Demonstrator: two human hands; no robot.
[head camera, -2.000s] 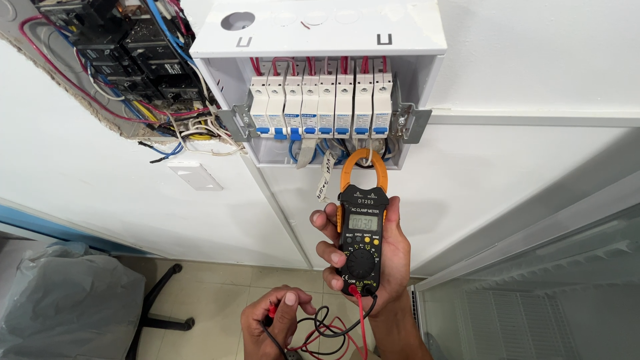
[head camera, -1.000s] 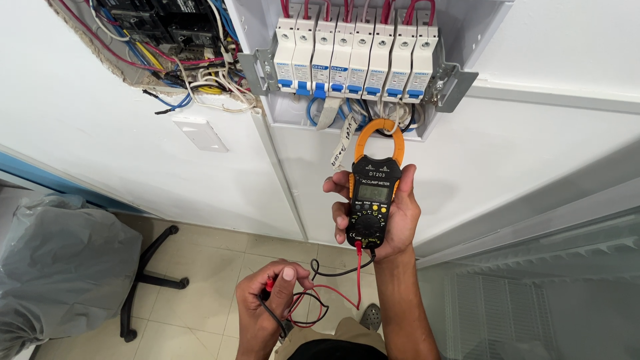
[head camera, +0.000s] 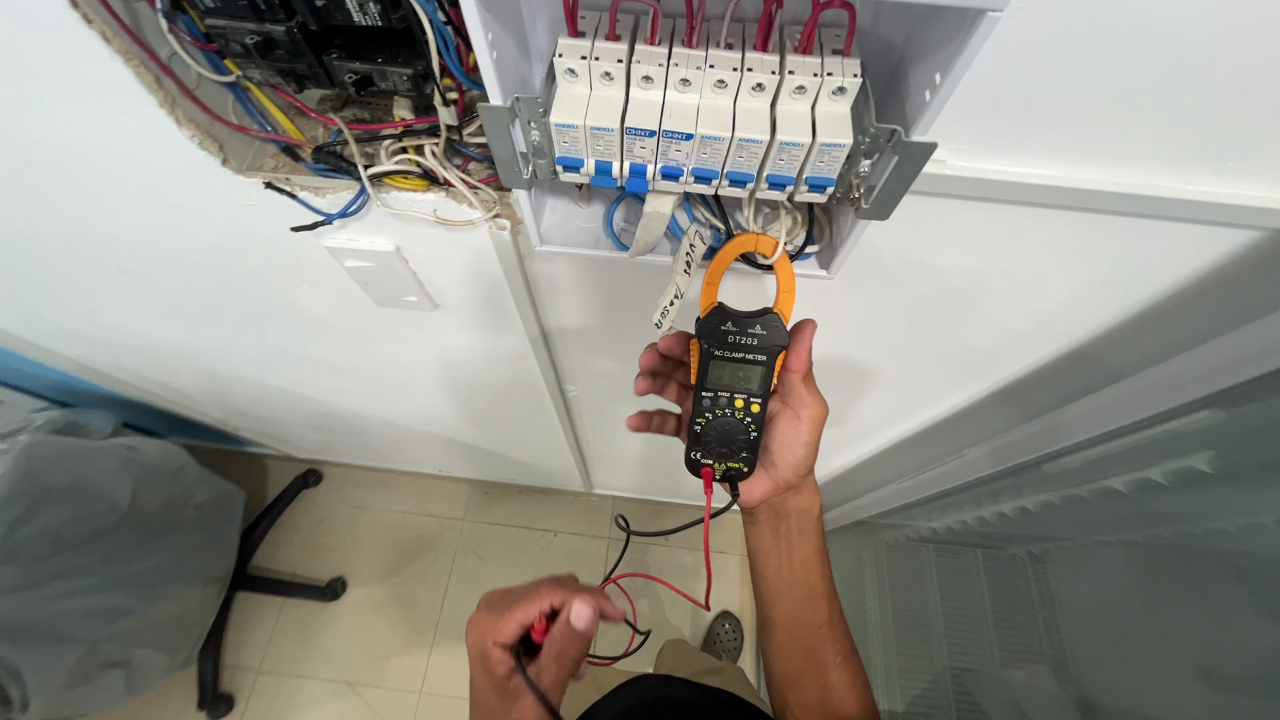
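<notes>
My right hand (head camera: 790, 430) holds a black and orange clamp meter (head camera: 735, 390) upright, its display toward me. The meter's orange jaw (head camera: 712, 275) is closed, with a white wire at its top. Above it a row of miniature circuit breakers (head camera: 705, 120) sits in a white metal box, red wires entering from above. A handwritten tape label (head camera: 682, 280) hangs left of the jaw. My left hand (head camera: 540, 640), slightly blurred, is closed on the red and black test probes (head camera: 538, 630). Red and black leads (head camera: 708, 550) run from the meter's base and loop near this hand.
An open wall cavity (head camera: 330, 100) with black breakers and tangled wires is at upper left. Loose blue wires (head camera: 345, 208) stick out above a white wall plate (head camera: 380, 274). A covered wheeled chair (head camera: 110, 560) stands lower left; a glass panel (head camera: 1100, 600) is lower right.
The view has shifted, bringing the breakers nearer. The fingers of my right hand have loosened at the meter's left side. My left hand still holds the probes.
</notes>
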